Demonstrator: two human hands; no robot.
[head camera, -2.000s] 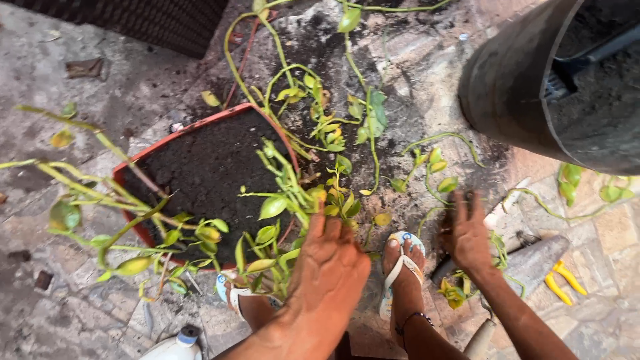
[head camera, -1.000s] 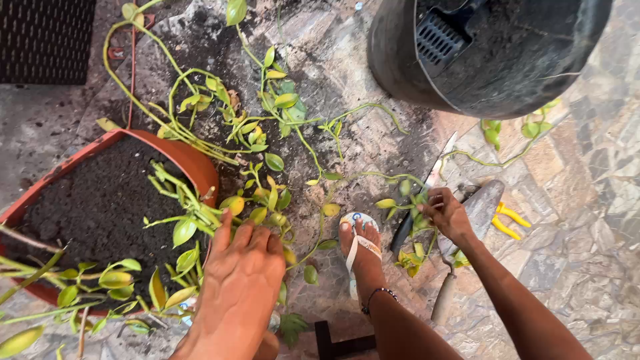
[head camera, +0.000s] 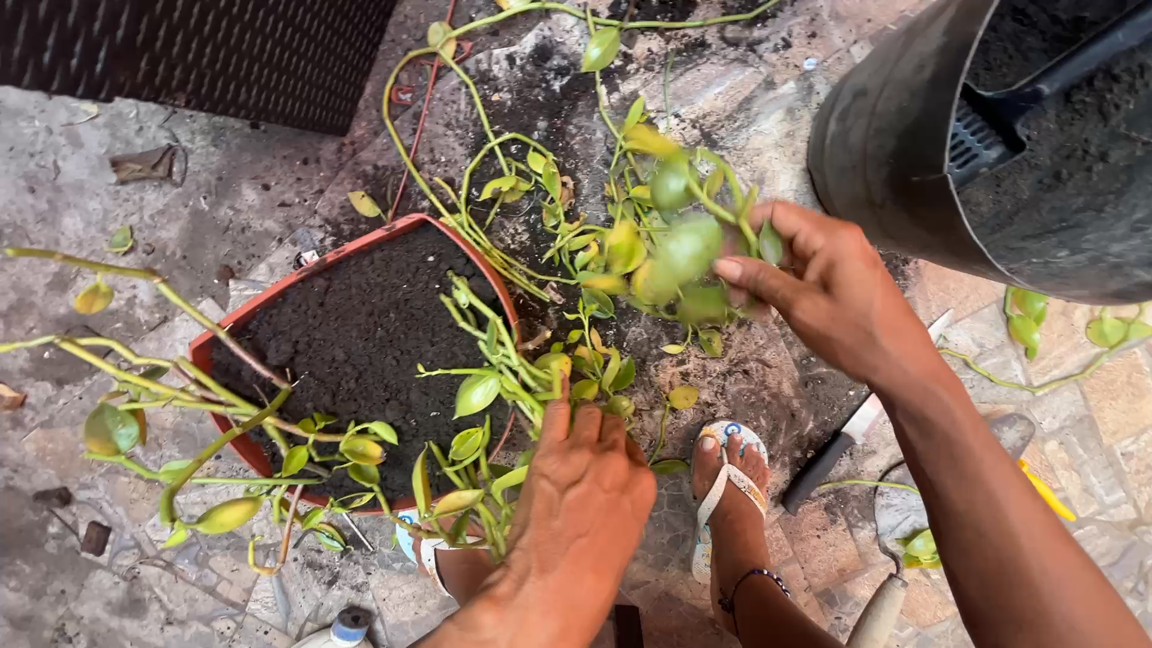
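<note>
My left hand (head camera: 585, 477) is closed around a bunch of green vine stems (head camera: 504, 364) at the right rim of a terracotta-coloured plastic pot (head camera: 297, 279). Dark soil (head camera: 360, 315) fills the pot, and other thick stems with yellowing leaves (head camera: 225, 516) lean out over its left and lower rim. To the right, my right hand (head camera: 810, 279) pinches a leafy vine cutting (head camera: 684, 243) between thumb and fingers; its leaves are blurred. More trailing vines (head camera: 477, 180) lie on the floor behind the pot. Parts of the fingers of my left hand are hidden by the stems.
A large dark bucket of soil (head camera: 864, 153) with a black slotted scoop (head camera: 999, 126) stands upper right. On the stone floor by my right forearm lie a black-handled knife (head camera: 823, 463), a trowel (head camera: 877, 612) and a yellow-handled tool (head camera: 1047, 490). A woven dark planter (head camera: 198, 54) stands upper left.
My right hand has come from beside the knife and trowel up to between pot and bucket, with a leafy cutting in it. My left hand keeps its place at the stems.
</note>
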